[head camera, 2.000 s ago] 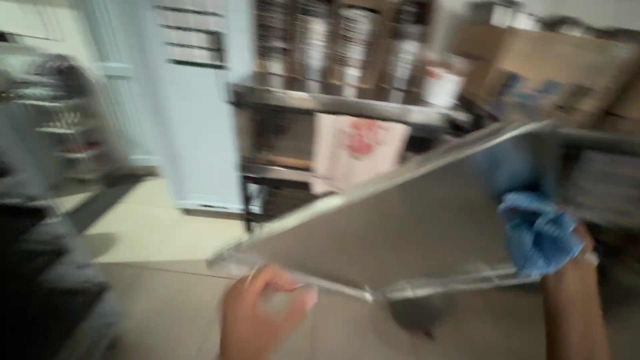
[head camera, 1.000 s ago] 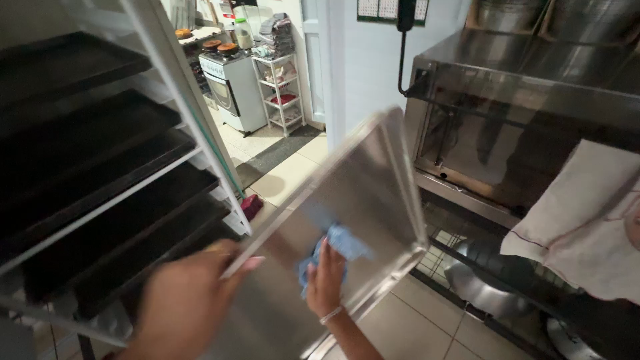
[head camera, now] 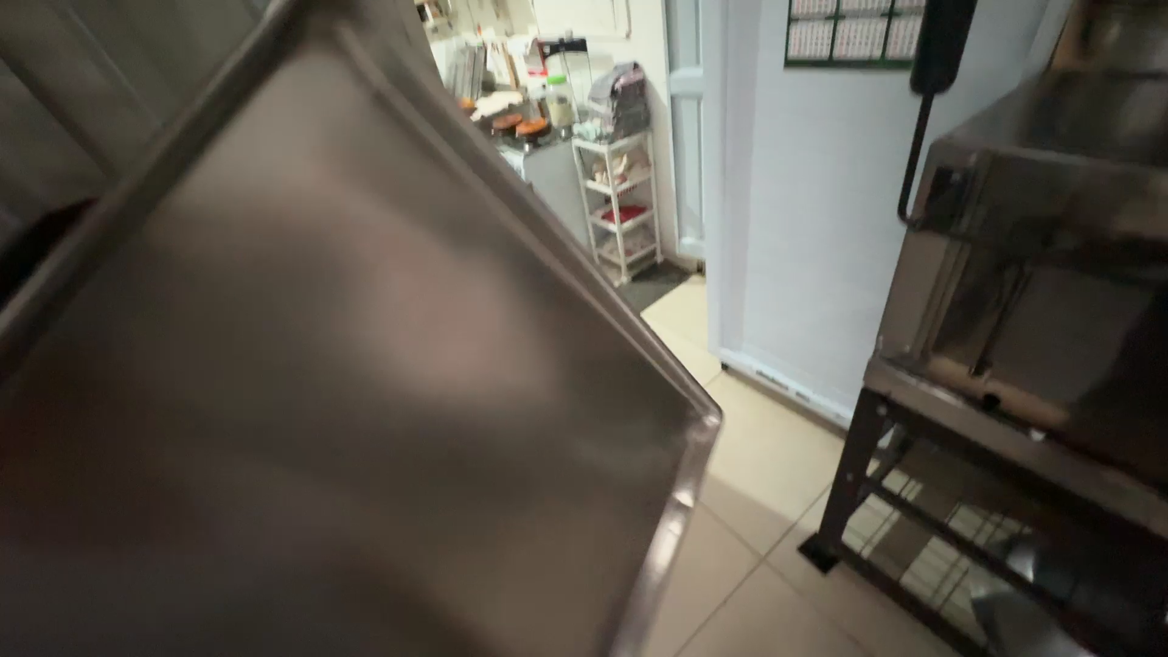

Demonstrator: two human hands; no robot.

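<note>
A large metal baking tray point(head camera: 392, 392) fills the left and middle of the view, tilted, with its raised rim running down to a corner near the centre right. Its surface is blurred with soft reflections. Neither of my hands shows; whether they are behind the tray or below the frame I cannot tell. The blue cloth is not visible either.
On the right stands a stainless steel oven point(head camera: 1031, 274) on a dark metal stand point(head camera: 844, 484), with metal bowls beneath. A white cabinet point(head camera: 803, 210) is behind it. Farther back are a white shelf trolley point(head camera: 623, 205) and a tiled floor point(head camera: 757, 547).
The tray now covers much more of the view. Both hands and the blue cloth, seen at the tray one second ago, have gone out of sight. The dark trays on the left rack no longer show clearly.
</note>
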